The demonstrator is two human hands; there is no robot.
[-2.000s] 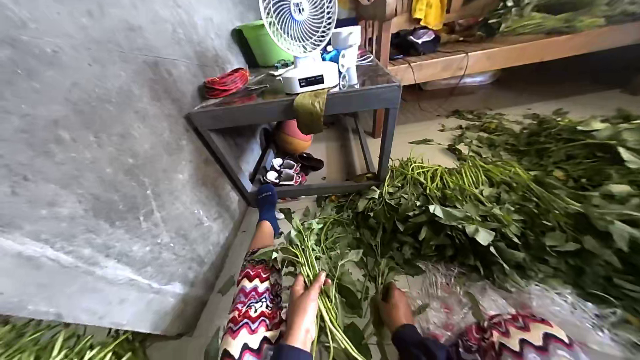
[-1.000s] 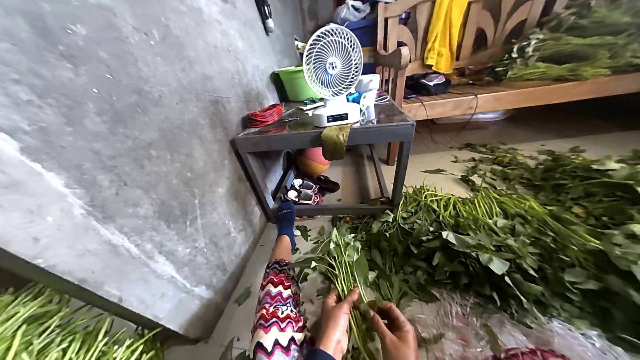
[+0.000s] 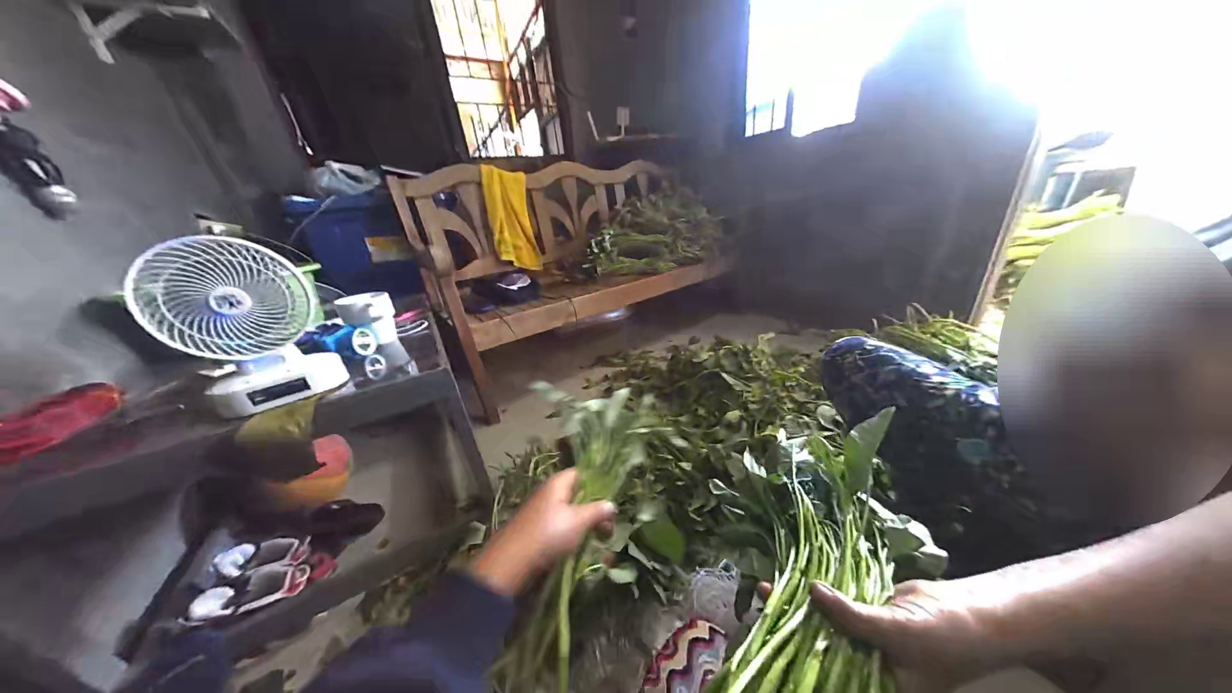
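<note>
My left hand (image 3: 553,529), in a dark blue sleeve, grips a bunch of leafy green stems (image 3: 606,448), leaves upward and stems hanging below; the bunch is somewhat blurred. My right hand is not in view. To the right, another person's hand (image 3: 895,621) on a bare forearm holds a thicker bunch of long green stems (image 3: 804,577). A large heap of cut leafy greens (image 3: 712,404) lies on the floor behind both bunches. Part of a zigzag-patterned garment (image 3: 685,654) shows between them.
A person with a blurred head (image 3: 1116,375) sits close at the right, in dark patterned clothing. At the left, a white fan (image 3: 231,298) stands on a low table (image 3: 385,399), with shoes (image 3: 255,577) beneath. A wooden bench (image 3: 568,308) behind bears more greens and a yellow cloth (image 3: 510,217).
The view has swung up and to the right, bringing in the other person and their bunch. My left hand has lifted its greens away from my right hand, which has left view.
</note>
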